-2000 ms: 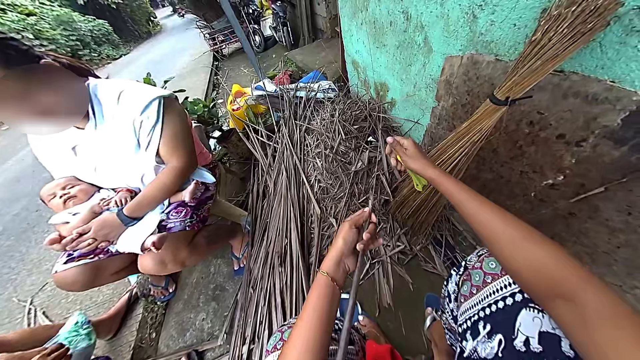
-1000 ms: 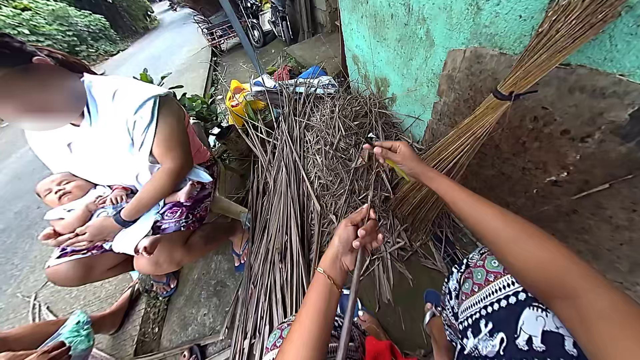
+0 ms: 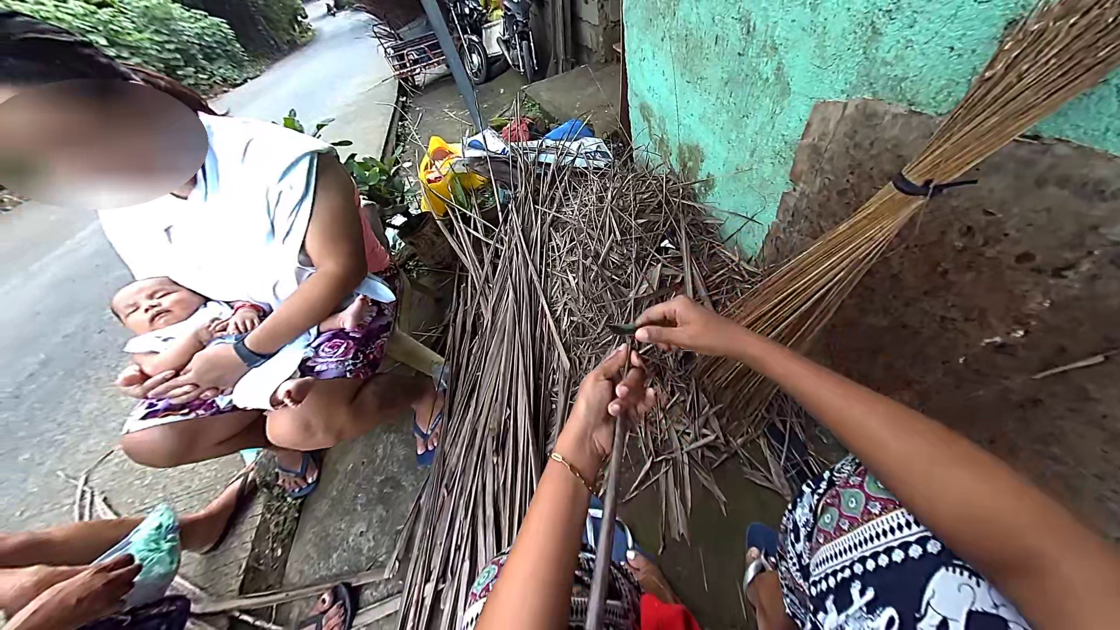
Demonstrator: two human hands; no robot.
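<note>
My left hand (image 3: 611,398), with a thin bracelet at the wrist, grips a long dry palm frond strip (image 3: 605,516) that runs down between my knees. Just above and to the right, my right hand (image 3: 682,328) holds a small knife (image 3: 623,329) by its handle, hidden in the fingers, with the dark blade at the strip's upper end. Dry palm fronds (image 3: 490,376) lie lengthwise to the left of my hands. Behind them is a heap of brown leaf shreds (image 3: 612,236). A bundle of thin midribs (image 3: 875,223), tied with a black band, leans at the right.
A seated person (image 3: 236,201) holds a baby (image 3: 162,315) at the left. Another person's hands (image 3: 87,586) hold a plastic bag (image 3: 153,551) at lower left. A green wall (image 3: 726,96) stands at upper right. Yellow bag (image 3: 442,175), motorcycles (image 3: 518,39) and a road lie farther back.
My right hand has moved left and down, closer to my left hand, which stays around the strip. The baby's head has turned.
</note>
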